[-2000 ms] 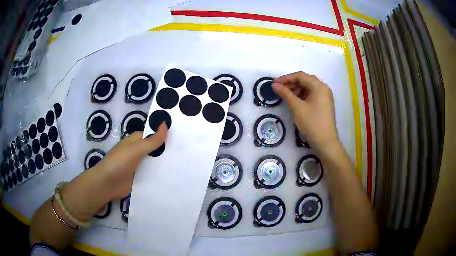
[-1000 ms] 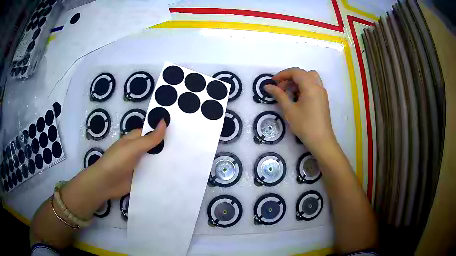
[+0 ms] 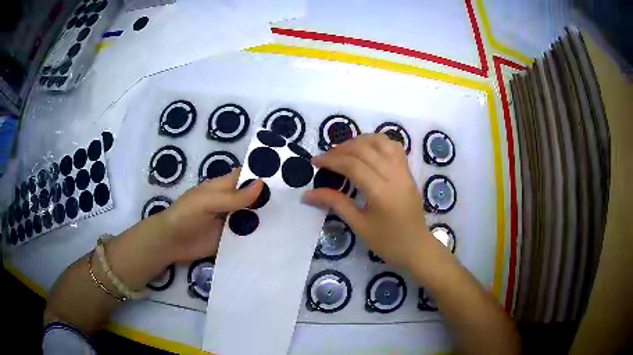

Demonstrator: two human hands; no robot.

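Observation:
My left hand (image 3: 208, 208) holds a white liner sheet (image 3: 257, 277) at its left edge, thumb on top beside black discs (image 3: 264, 162). The sheet's top is bent. My right hand (image 3: 375, 191) is at the sheet's upper right edge, thumb and fingertips around another black disc (image 3: 329, 182); whether they grip it is unclear. Below lies a whitish foam tray (image 3: 368, 318) of round units. Upper left units (image 3: 178, 118) have black centres. Units at the right (image 3: 440, 193) and the front (image 3: 330, 290) have silver or grey centres. Sheet and hands hide the middle units.
A spare sheet of black discs (image 3: 66, 188) lies at the left. Another disc sheet in glossy plastic (image 3: 73, 48) is at the far left. A white sheet with one stray disc (image 3: 141, 23) lies at the back. A tall layered stack (image 3: 555, 187) stands at the right, beside red and yellow tape.
My right hand has moved left from the back-row unit to the sheet. That unit's centre now shows black. The sheet's top has bent, and the whole view has shifted.

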